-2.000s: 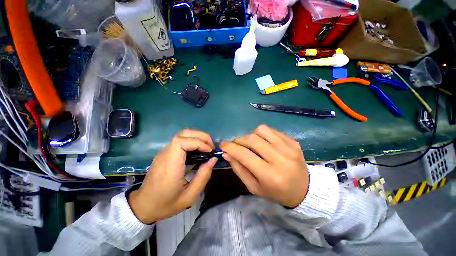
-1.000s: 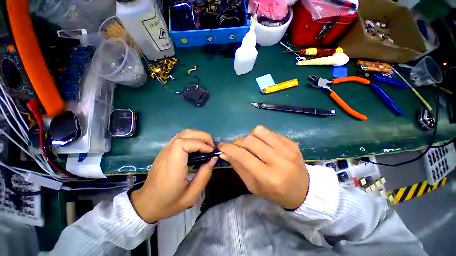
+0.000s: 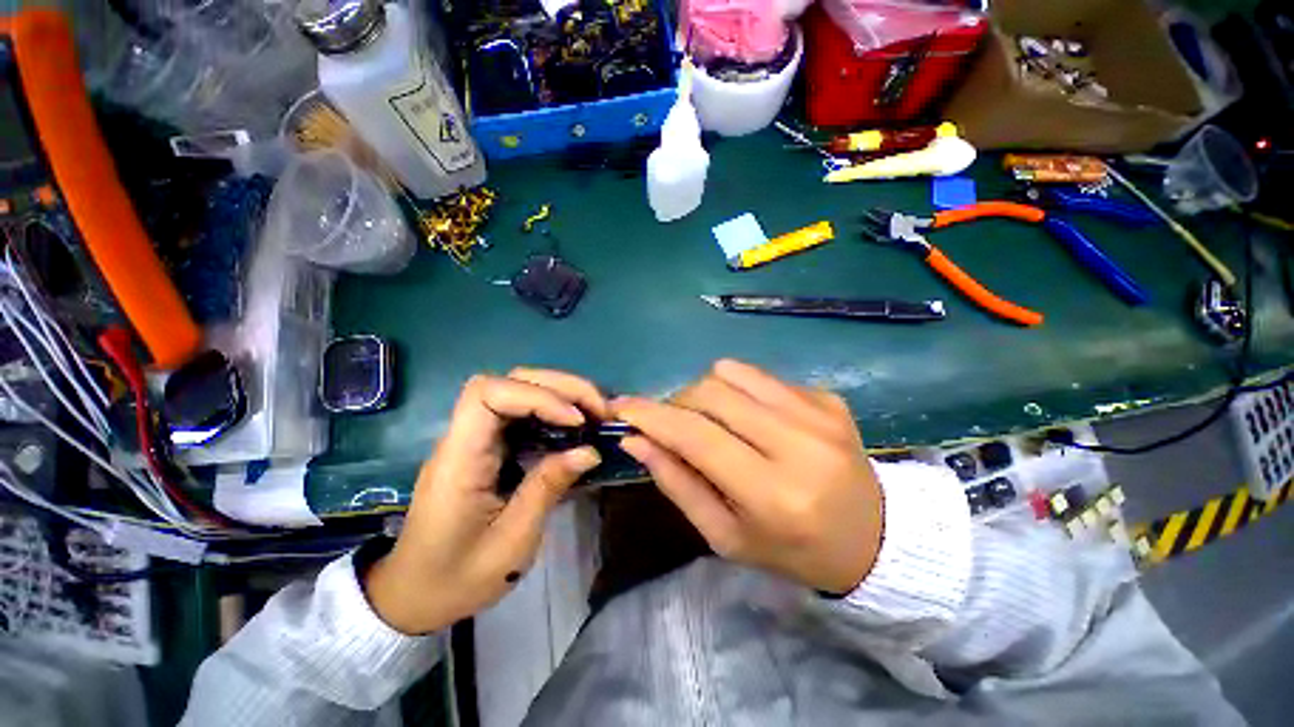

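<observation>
My left hand (image 3: 490, 497) holds a small black watch body (image 3: 546, 435) between thumb and fingers above the mat's front edge. My right hand (image 3: 766, 476) meets it from the right, thumb and fingertips pinched at the watch's right end. Whether the right fingertips hold a separate small part cannot be told. The fingers hide most of the watch. A black craft knife (image 3: 830, 307) lies on the green mat (image 3: 625, 341) behind my right hand.
A dark square part (image 3: 549, 286), dropper bottle (image 3: 677, 164), yellow strip (image 3: 786, 244) and orange-and-blue cutters (image 3: 979, 256) lie beyond the hands. A watch case (image 3: 356, 374) is at left. Solvent bottle (image 3: 405, 114), blue box (image 3: 568, 125) and cardboard box (image 3: 1050, 121) stand behind.
The view has shifted slightly. My left hand has tilted and its fingers have moved a little left along the watch. A dark spot now shows near my left palm. My right hand stays at the watch's right end.
</observation>
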